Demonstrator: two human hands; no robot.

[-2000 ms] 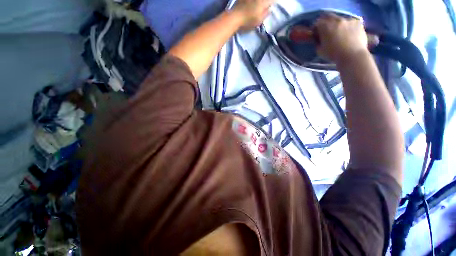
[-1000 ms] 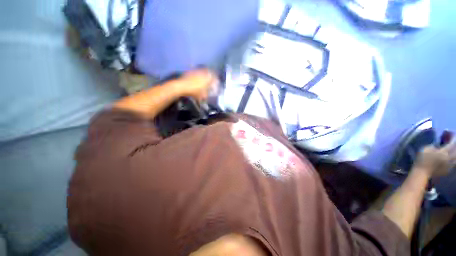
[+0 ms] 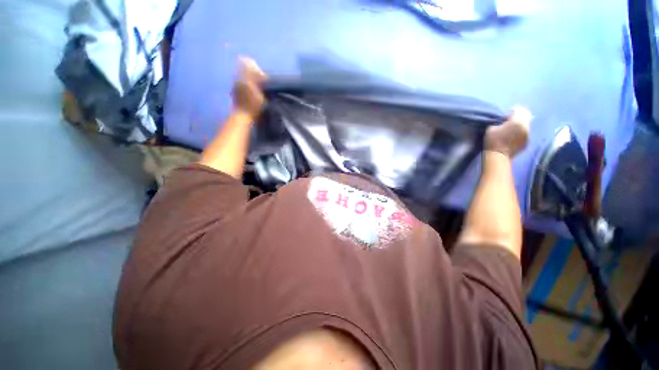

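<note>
A garment piece (image 3: 390, 150), dark grey with silvery white areas, is stretched between my hands over the table's near edge and is blurred. My left hand (image 3: 250, 87) grips the left end of its dark upper edge. My right hand (image 3: 509, 133) grips the right end of that edge. The lower part of the cloth hangs towards my body and is partly hidden by my shirt. The steam iron (image 3: 561, 173) stands to the right of my right hand, its pointed metal soleplate showing and its red-brown handle on the right. No hand touches it.
The blue-violet pressing table (image 3: 217, 43) lies beneath. Another grey-white garment (image 3: 462, 10) lies at its far side. A crumpled grey-white garment pile (image 3: 119, 65) hangs at the left end. Grey sheeting (image 3: 65, 195) is at far left. A black hose (image 3: 596, 271) runs down past a cardboard box (image 3: 560, 293).
My right hand has let go of the iron, which stays at the right, and now holds the garment. The garment, earlier spread flat, is now lifted by its edge and pulled nearer my body.
</note>
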